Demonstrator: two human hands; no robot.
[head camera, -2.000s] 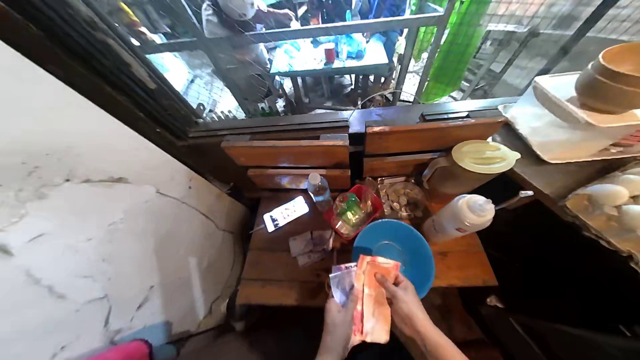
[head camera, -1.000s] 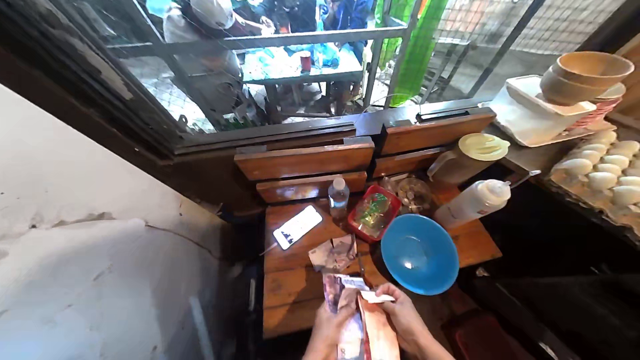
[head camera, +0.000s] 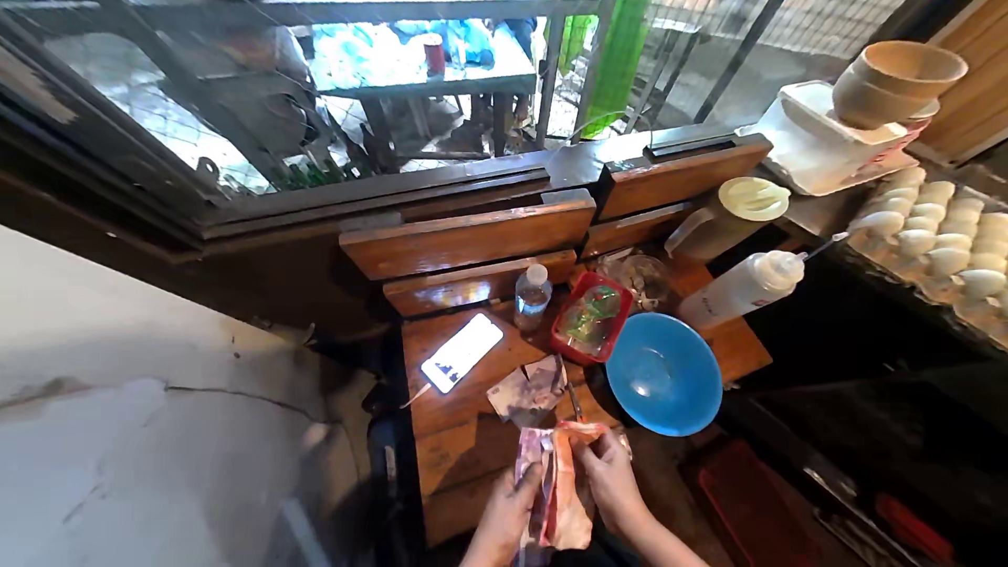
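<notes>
My left hand (head camera: 508, 504) grips a bundle of banknotes (head camera: 568, 504), purple ones on the left side and orange-red ones on the right. The fingers of my right hand (head camera: 613, 476) pinch the upper right edge of the orange notes. Just beyond my hands, more banknotes (head camera: 528, 390) lie loose on the wooden seat (head camera: 453, 465). A lit smartphone (head camera: 462, 353) with a cable attached lies to their left. A blue plastic bowl (head camera: 664, 374) sits to their right, beside a red basket (head camera: 592, 317) with green and clear plastic in it.
Behind the phone stands a small bottle (head camera: 532, 298). Right of the basket are a white squeeze bottle (head camera: 744, 290) and a lidded pitcher (head camera: 728, 216). Egg trays (head camera: 933, 236) and stacked bowls (head camera: 898, 83) stand at the right. A wall (head camera: 157, 409) borders the left; a window (head camera: 378, 169) lies ahead.
The orange notes, spread out upright two seconds ago, are now folded or bunched between my hands. Both hands stay on the notes. The view has shifted.
</notes>
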